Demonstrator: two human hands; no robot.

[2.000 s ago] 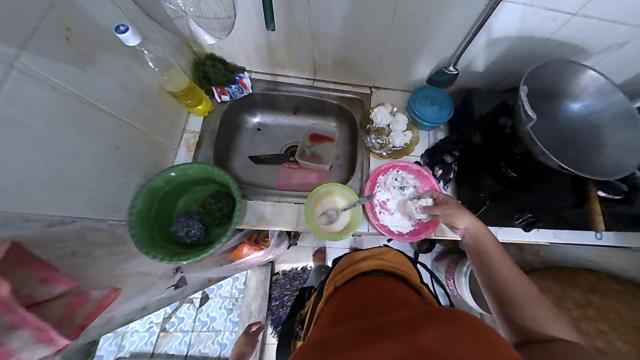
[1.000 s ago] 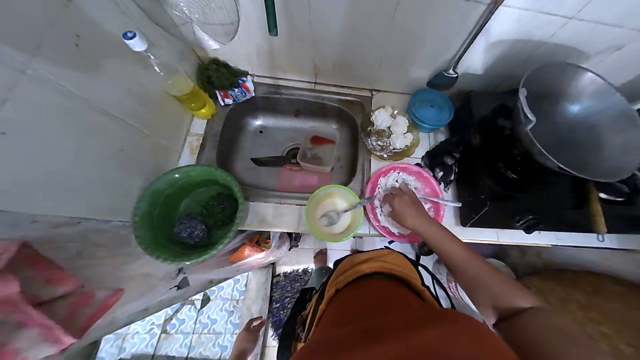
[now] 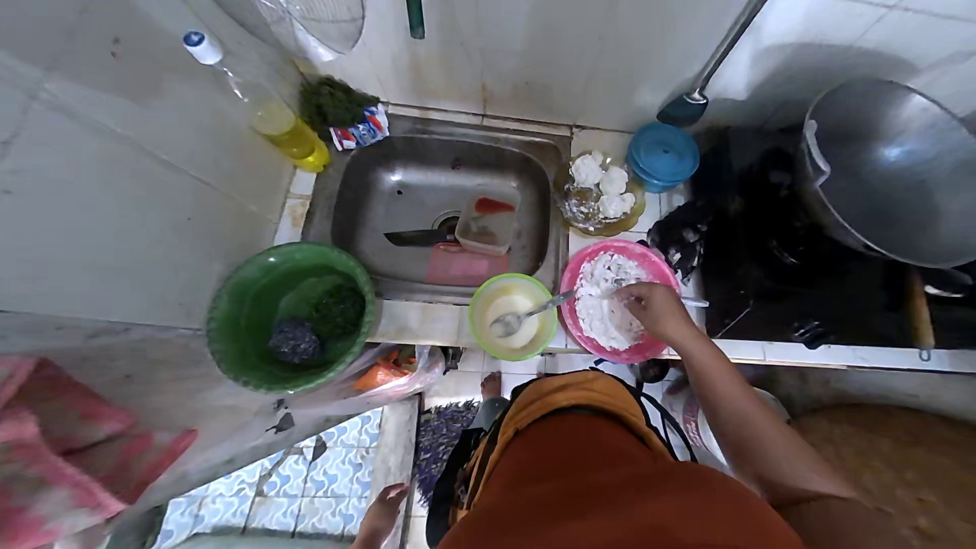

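Observation:
My right hand (image 3: 648, 305) is over a pink bowl (image 3: 669, 276) of white flour (image 3: 606, 324), its fingertips together at the flour; whether they pinch something cannot be made out. A spoon handle (image 3: 692, 302) sticks out past the bowl's right rim. Left of it, touching or nearly so, a green-rimmed bowl (image 3: 477, 329) holds pale batter and a metal spoon (image 3: 509, 323) whose handle reaches the pink rim. Behind, a yellowish glass plate (image 3: 629, 221) carries several white-coated lumps (image 3: 614, 181). My left hand (image 3: 392, 499) hangs low beside my body, away from the counter, apparently holding nothing.
The steel sink (image 3: 358, 221) contains a knife (image 3: 415, 238) and a plastic container (image 3: 488, 221). A green basin (image 3: 221, 305) stands left, an oil bottle (image 3: 297, 141) behind it. Right are a blue lidded container (image 3: 662, 156), a black cloth or bag (image 3: 679, 232), and a wok (image 3: 892, 175) on the stove (image 3: 751, 282).
Two seconds ago my right hand was at the bowl's right side with floury fingers; it moved left over the flour and has since shifted slightly. The spoon in the pink bowl has come into sight.

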